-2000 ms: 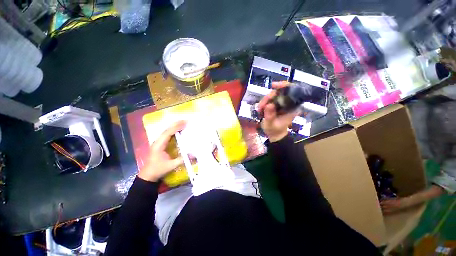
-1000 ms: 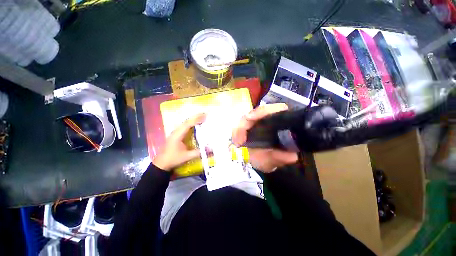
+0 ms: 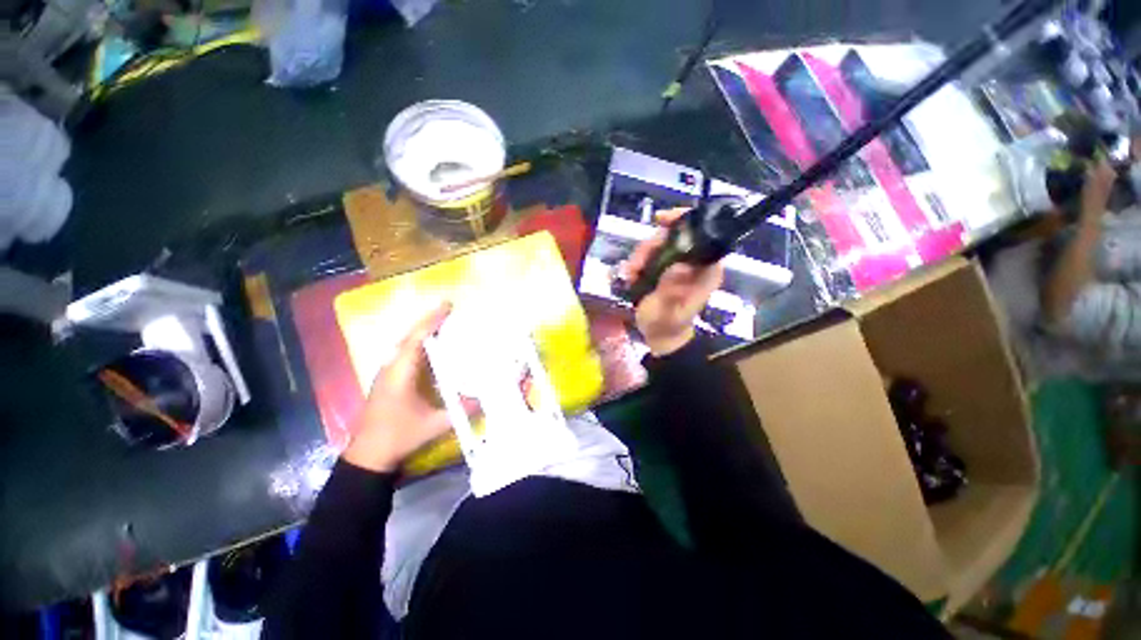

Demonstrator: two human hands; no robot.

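A white bracket housing [image 3: 511,419] lies over the yellow work pad [image 3: 561,300], its near end towards my body; glare hides its detail. My left hand [image 3: 403,406] grips its left side. My right hand [image 3: 673,294] is closed round the black electric screwdriver [image 3: 686,250], whose dark arm runs to the upper right. The screwdriver is over the two silver-white screw feeders [image 3: 622,198], right of the pad and apart from the housing. Its tip cannot be made out.
An open tin [image 3: 447,156] with a stick stands behind the pad. A part-finished unit [image 3: 163,375] sits left. A cardboard box [image 3: 832,438] with black parts is lower right. Printed sheets [image 3: 863,188] lie right. A person's arm [image 3: 1082,238] shows at far right.
Since one second ago, my right hand and the screwdriver have moved from the housing to the feeders. My left hand stays on the housing. The view has shifted slightly.
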